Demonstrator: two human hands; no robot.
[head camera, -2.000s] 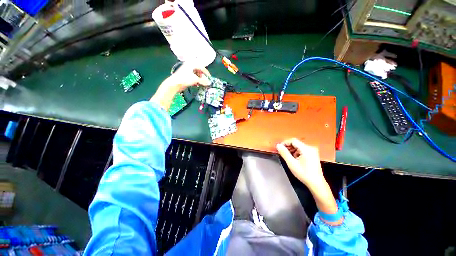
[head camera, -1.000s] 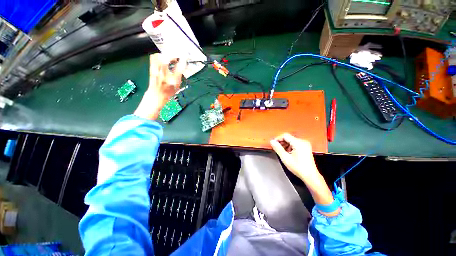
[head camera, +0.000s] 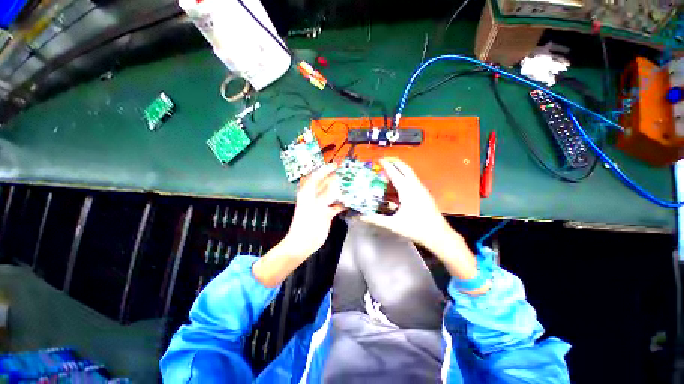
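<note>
A green-white circuit board (head camera: 361, 187) is held between my two hands over the front edge of the orange-red test fixture (head camera: 442, 169). My left hand (head camera: 313, 210) grips its left side. My right hand (head camera: 409, 202) grips its right side. A black connector block (head camera: 405, 136) lies along the far side of the fixture, with a blue cable (head camera: 409, 86) rising from it. A second crowded board (head camera: 302, 157) lies at the fixture's left edge.
Two green boards (head camera: 229, 142) (head camera: 158, 111) lie on the mat at the left. A white roll (head camera: 244, 49) and tan ring (head camera: 235, 88) are behind. A red pen (head camera: 488, 165), black remote control (head camera: 559, 129) and orange box (head camera: 651, 112) are at the right.
My left hand has moved from beside the white roll back to the fixture's front. My right hand has risen from the fixture's front edge. Both hands now hold a board.
</note>
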